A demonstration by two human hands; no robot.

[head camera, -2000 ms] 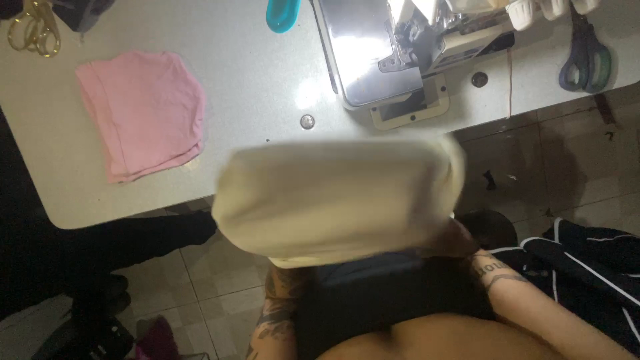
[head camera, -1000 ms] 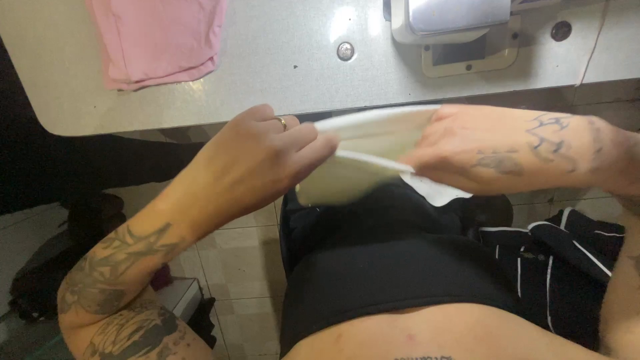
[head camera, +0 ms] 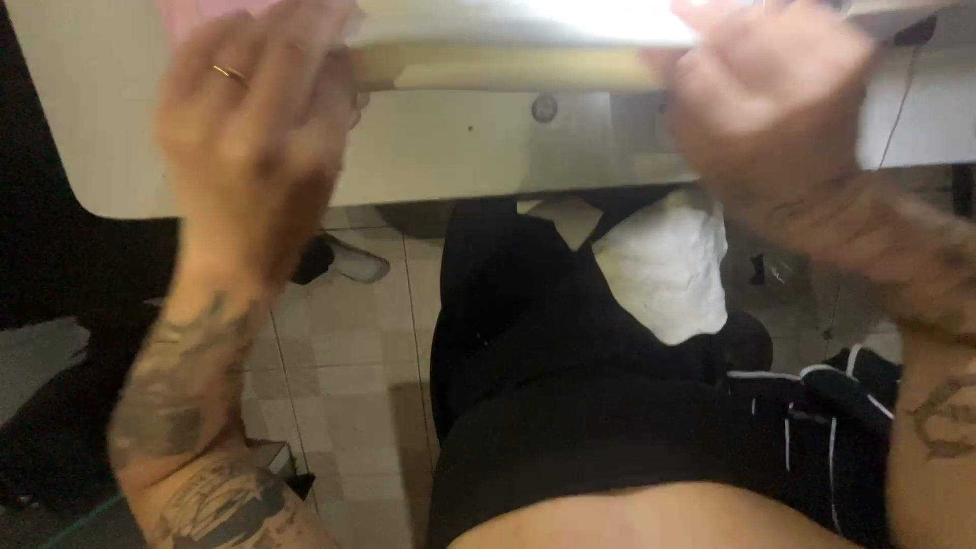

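Note:
Stretched between my two hands at the top of the view is a pale cream cloth, blurred by motion. My left hand, with a ring on one finger, grips its left end. At its right end, my right hand is closed on the fabric. Both hands are raised over the front part of a white worktable. Part of a pink cloth shows behind my left hand. A white cloth hangs or lies by my lap, below the table edge.
A round metal fitting is set in the tabletop. A thin cord crosses the table at the right. Black fabric with white piping lies at lower right. Tiled floor and a foot show beneath the table.
The cream cloth, bunched between my hands a second ago, is now pulled out wide over the table. My hands have moved up and apart. More of the white cloth by my lap shows.

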